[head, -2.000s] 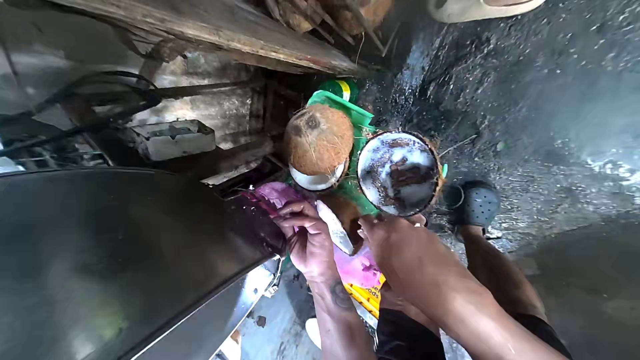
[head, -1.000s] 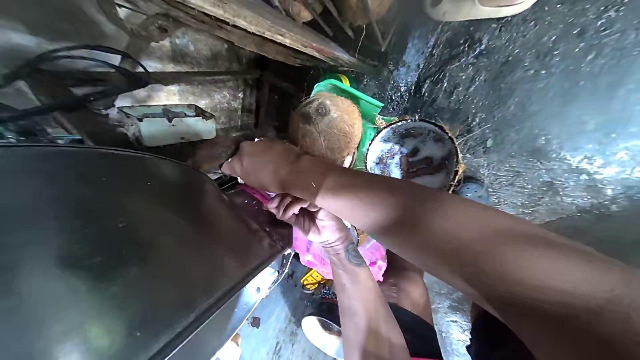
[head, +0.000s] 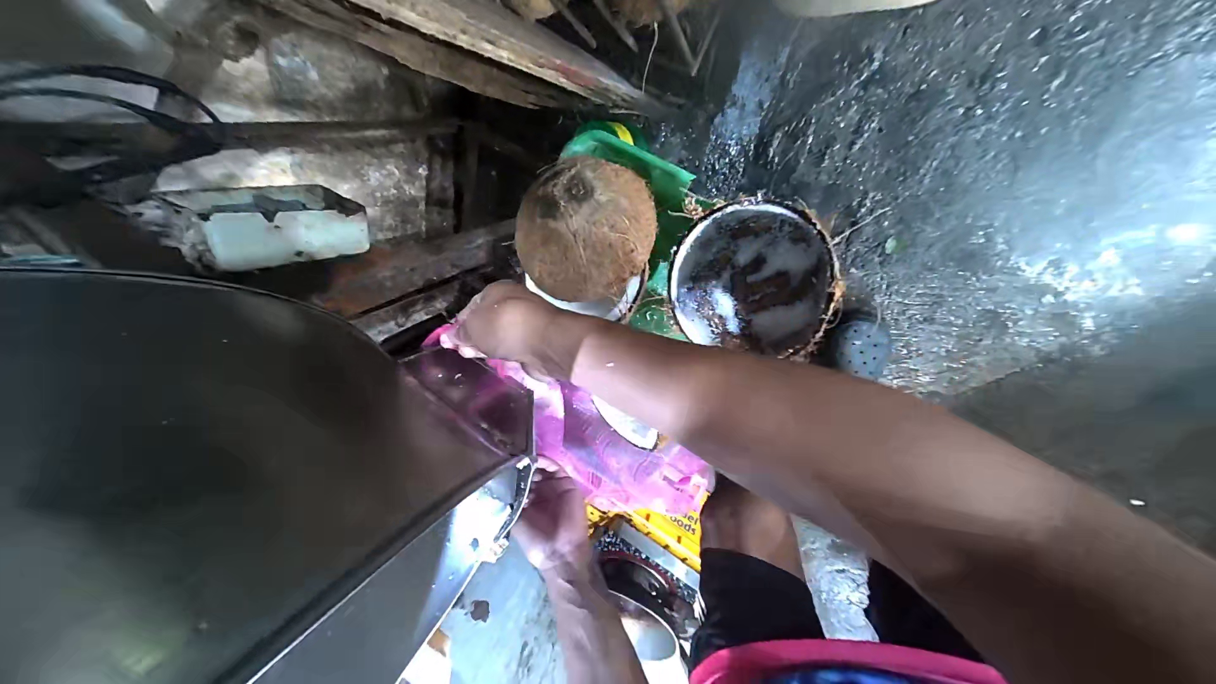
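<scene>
A pink plastic bag (head: 617, 465) is spread at the angular spout (head: 480, 394) of a dark metal machine housing (head: 209, 456). My right hand (head: 503, 328) pinches the bag's edge at the spout's far side, its forearm crossing the view. My left hand (head: 551, 513) is at the spout's near corner, touching the bag; its fingers are partly hidden, so its grip is unclear. White coconut flesh (head: 627, 423) shows beside the bag, partly under my right arm. Beyond lie a brown coconut half (head: 587, 228), cut side down over another white-fleshed piece, and an upturned coconut half (head: 755, 275) with wet flesh.
A green plastic container (head: 655, 176) is under the coconuts. A pale, broken-edged box (head: 285, 237) and black cables (head: 123, 104) are at the left, below wooden planks (head: 494, 47). A yellow printed bag (head: 665, 532) lies near my knee. The concrete floor (head: 997, 190) looks wet.
My right hand has gone from beside the coconut flesh to the spout's far side. My left hand has moved down to the near corner, and the bunched bag is now spread wider.
</scene>
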